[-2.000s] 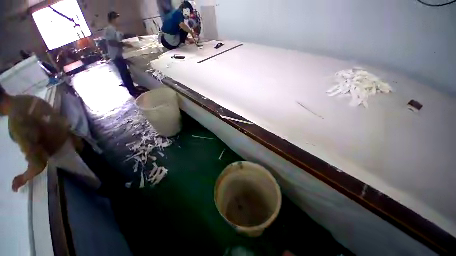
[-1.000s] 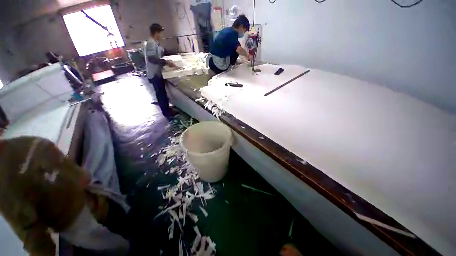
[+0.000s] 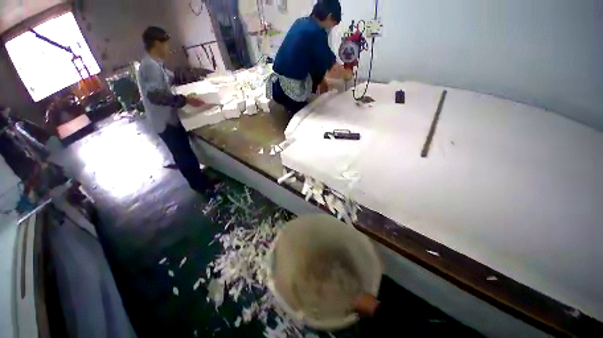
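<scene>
A large round cream bucket (image 3: 327, 270) stands on the floor beside the table, with a brownish inside. My right hand (image 3: 365, 305) shows small and blurred at the bucket's near right rim. Its fingers cannot be made out, and whether it grips the rim cannot be told. My left hand is out of the picture. White fabric scraps (image 3: 244, 257) lie on the floor around the bucket's left side. More offcuts (image 3: 324, 196) lie at the table edge above the bucket.
The long table (image 3: 463, 261) carries a thick white fabric lay (image 3: 502, 165), with a stick (image 3: 434, 124) and dark objects on it. A person in blue (image 3: 305, 56) crouches on the table by a cutting machine (image 3: 350, 51). Another person (image 3: 162, 99) stands at white cut stacks (image 3: 228, 99).
The view has moved forward along the table, closer to the scraps, bucket and two people. The brown-clad person, nearer bucket and scrap heap on the lay have left view. My right hand now overlaps the bucket rim.
</scene>
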